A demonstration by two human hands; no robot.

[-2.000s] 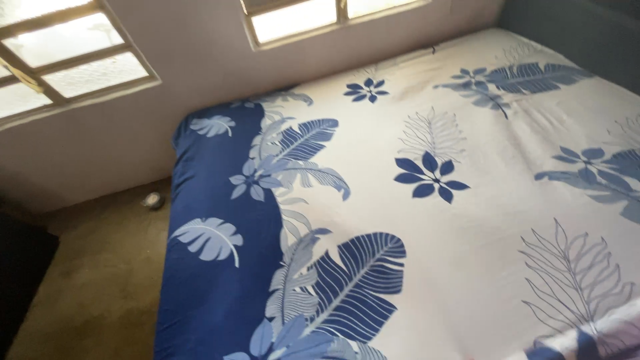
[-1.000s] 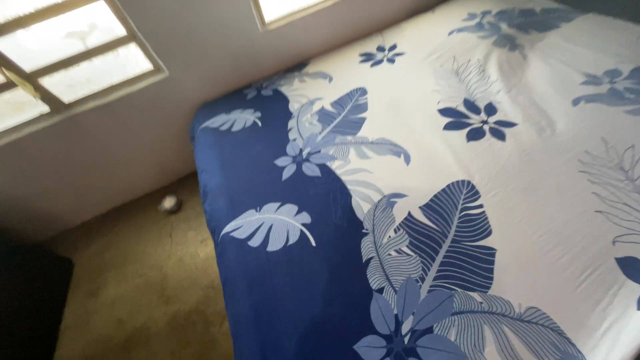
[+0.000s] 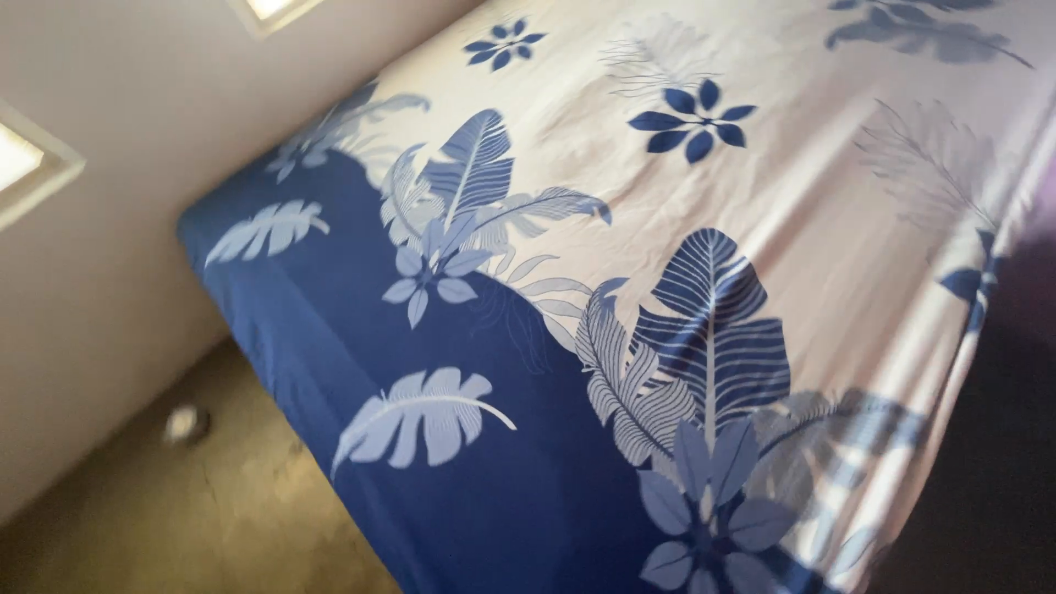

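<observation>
Neither my left hand nor my right hand shows in the head view. A bed sheet [image 3: 478, 346], cream with a dark blue band and printed blue leaves and flowers, covers the bed and fills most of the view. It lies mostly flat over the top and hangs down at the left edge. Long creases run through the cloth at the right, where its edge looks drawn up into folds beside a dark area. What makes these folds is not visible.
A pale wall [image 3: 124, 190] with windows [image 3: 21, 161] stands along the far and left side of the bed. On the concrete-like floor [image 3: 198, 503] at the lower left, a small round object [image 3: 186, 425] lies near the wall; its kind is unclear.
Long creases and a folded right edge of the sheet now show, with a dark area beyond. The view has shifted and tilted a good deal.
</observation>
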